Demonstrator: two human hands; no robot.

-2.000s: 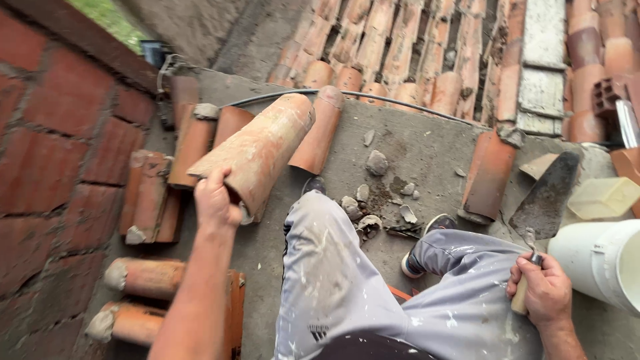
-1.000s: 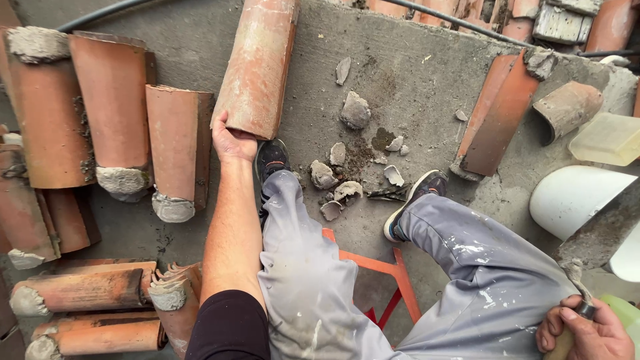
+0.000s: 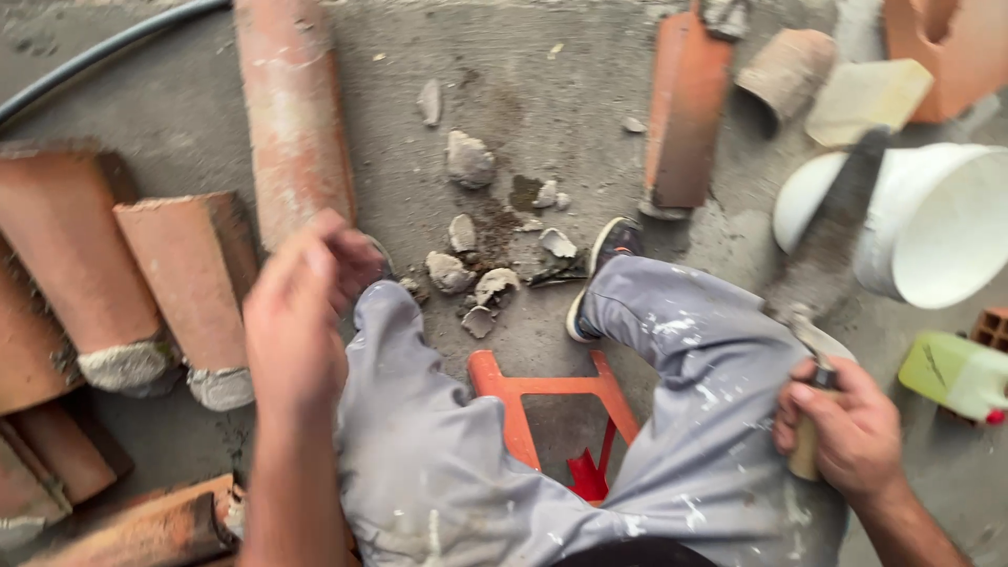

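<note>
My left hand (image 3: pixel 303 295) is blurred, with bent fingers and nothing seen in it, just below the near end of a curved clay roof tile (image 3: pixel 295 118). Whether it touches the tile is unclear. That tile lies lengthwise on the concrete, its far end cut off by the view's edge. My right hand (image 3: pixel 843 429) is closed around the wooden handle of a mason's trowel (image 3: pixel 831 228), over my right thigh. The trowel's mortar-stained blade points away from me, in front of a white bucket (image 3: pixel 937 224). Lumps of broken mortar (image 3: pixel 470 160) lie between my feet and beyond.
More roof tiles with mortar on their ends (image 3: pixel 185 276) lie at left. At right are another tile (image 3: pixel 689 110), a short tile piece (image 3: pixel 787 75), a translucent plastic container (image 3: pixel 866 98) and a yellow-green jug (image 3: pixel 953 374). An orange stool frame (image 3: pixel 551 384) stands between my legs. A grey hose (image 3: pixel 110 51) crosses the upper left.
My left hand has let go of the roof tile, which it held raised two seconds ago; the tile now rests on the concrete. My right hand has kept hold of the trowel.
</note>
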